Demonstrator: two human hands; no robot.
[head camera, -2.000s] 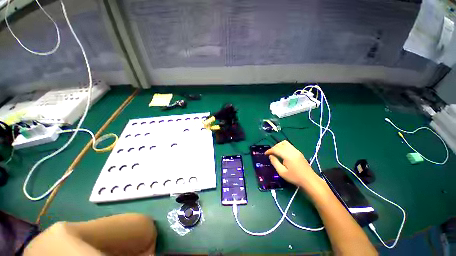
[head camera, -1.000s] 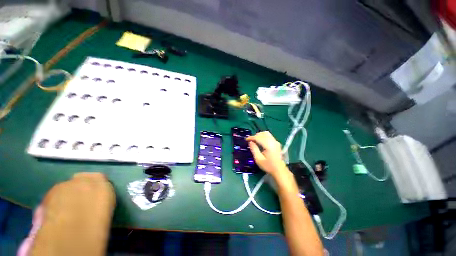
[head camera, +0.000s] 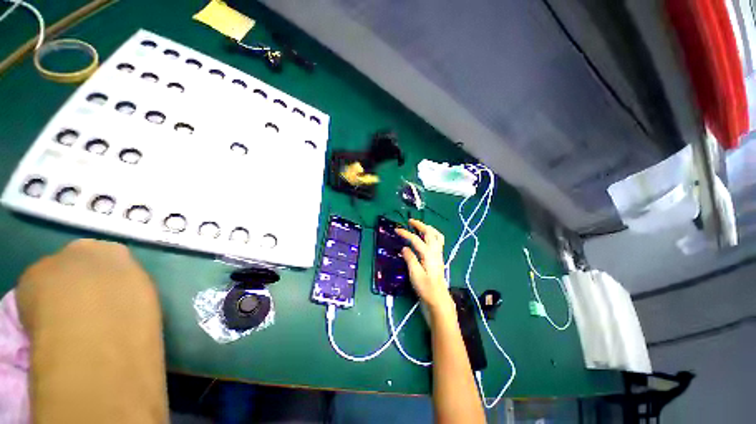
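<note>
My right hand (head camera: 424, 255) is over the dark-screened test phone (head camera: 388, 269), fingertips at the upper part of its screen, with nothing seen held. The second test phone (head camera: 336, 263) lies just left of it with a lit list screen. Both have white cables plugged into their near ends. My left hand is not in view; only my bare left forearm and a pink sleeve show at the lower left. A round black case (head camera: 247, 306) with its lid open lies on crinkled clear plastic (head camera: 211, 315).
A white tray (head camera: 207, 178) with round pockets lies left. A black stand with a yellow part (head camera: 358, 172), a power strip (head camera: 448, 177) and a small wired part (head camera: 411, 195) lie behind the phones. A black third phone (head camera: 469, 330) is beside my right forearm. White bags (head camera: 609, 319) are at right.
The view has turned and shifted, so the bench now appears tilted, with more of the right side showing. My right hand stays at the same phone, its fingers slightly shifted.
</note>
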